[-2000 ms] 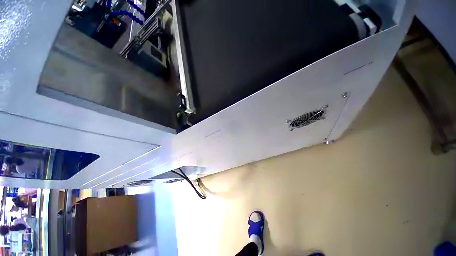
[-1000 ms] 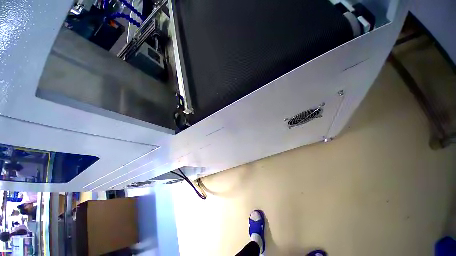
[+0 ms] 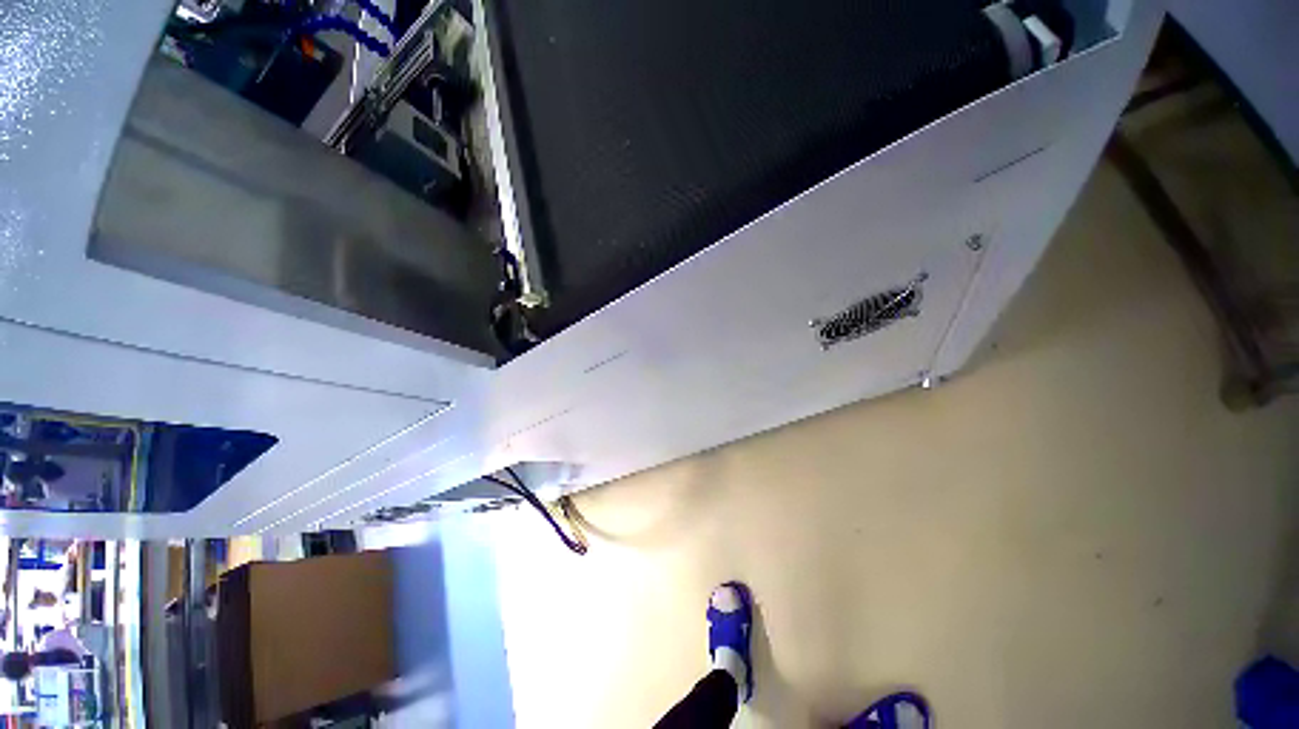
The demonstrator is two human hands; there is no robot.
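Note:
No hand is in view. Nearest in front of me is the white packaging machine (image 3: 684,363). Its black conveyor belt (image 3: 712,135) lies in an open bay at the top of the view, with nothing on the part that shows. Left of the belt are a bare metal plate (image 3: 285,235) and a metal mechanism (image 3: 413,143) with blue coiled tubing (image 3: 342,26). A vent grille (image 3: 869,315) sits low in the white side panel.
A brown carton (image 3: 321,634) stands at the lower left beside a blue strip of floor (image 3: 470,627). A black cable (image 3: 549,524) hangs below the machine onto the beige floor (image 3: 997,541). Two blue shoes (image 3: 729,627) show at the bottom. A blue object (image 3: 1268,694) is at the right edge.
The view has shifted slightly, so the machine and belt sit a little higher and further left. The second blue shoe at the bottom shows more. The belt surface shows no items in any frame.

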